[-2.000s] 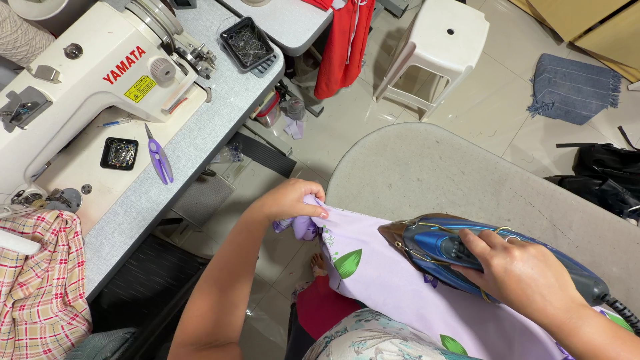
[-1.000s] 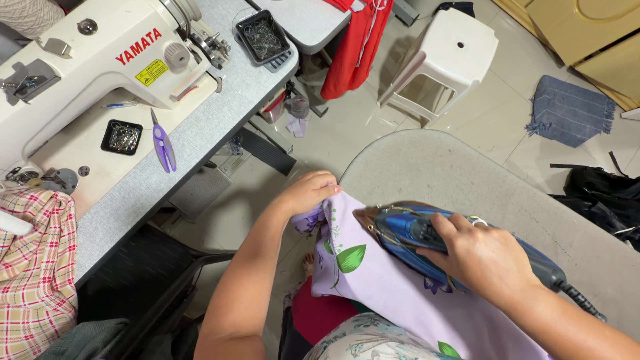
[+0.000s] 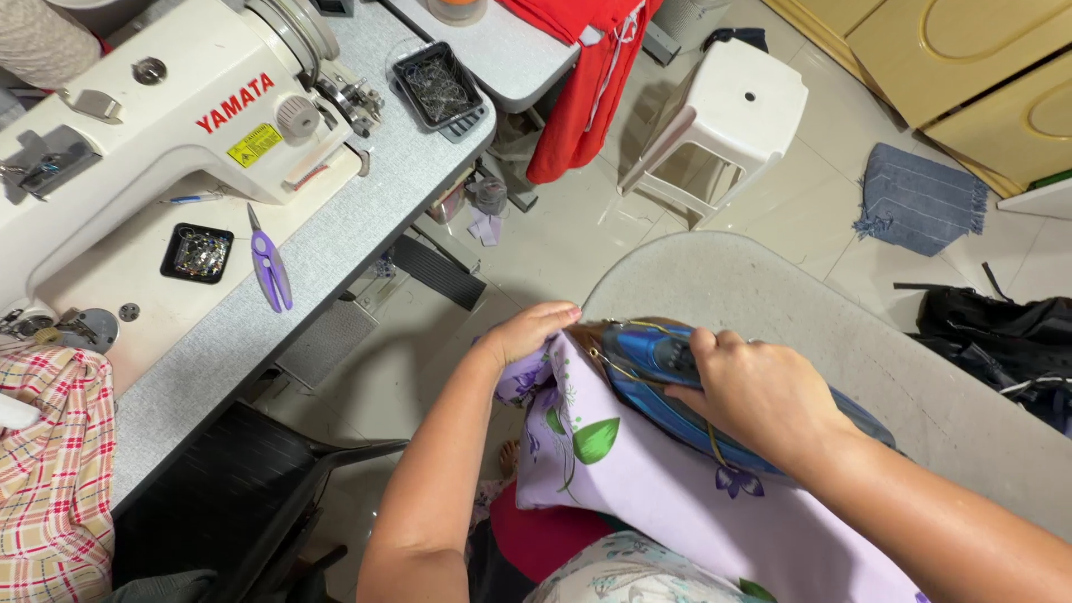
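My left hand (image 3: pixel 532 333) grips the gathered top corner of a lilac fabric (image 3: pixel 662 494) printed with green leaves and purple flowers, at the near left edge of the ironing board (image 3: pixel 837 322). A blue clothes iron (image 3: pixel 645 356) lies on the fabric along the board's edge, its tip pointing left, close to my left fingertips. Around the iron's handle my right hand (image 3: pixel 758 389) is closed. Part of the fabric hangs off the board toward my lap. The iron's soleplate is hidden.
At the left, a table (image 3: pixel 335 226) bears a Yamata sewing machine (image 3: pixel 193 92), purple thread snips (image 3: pixel 270 264), a pin tray (image 3: pixel 197 253) and plaid cloth (image 3: pixel 50 452). Beyond the board stand a white plastic stool (image 3: pixel 737 100), a denim piece (image 3: pixel 921 199) and a black bag (image 3: pixel 997 343) on the floor.
The iron's tip and my left fingers have come closer together, at the fabric's upper corner. More of the printed fabric hangs below my left hand than two seconds ago.
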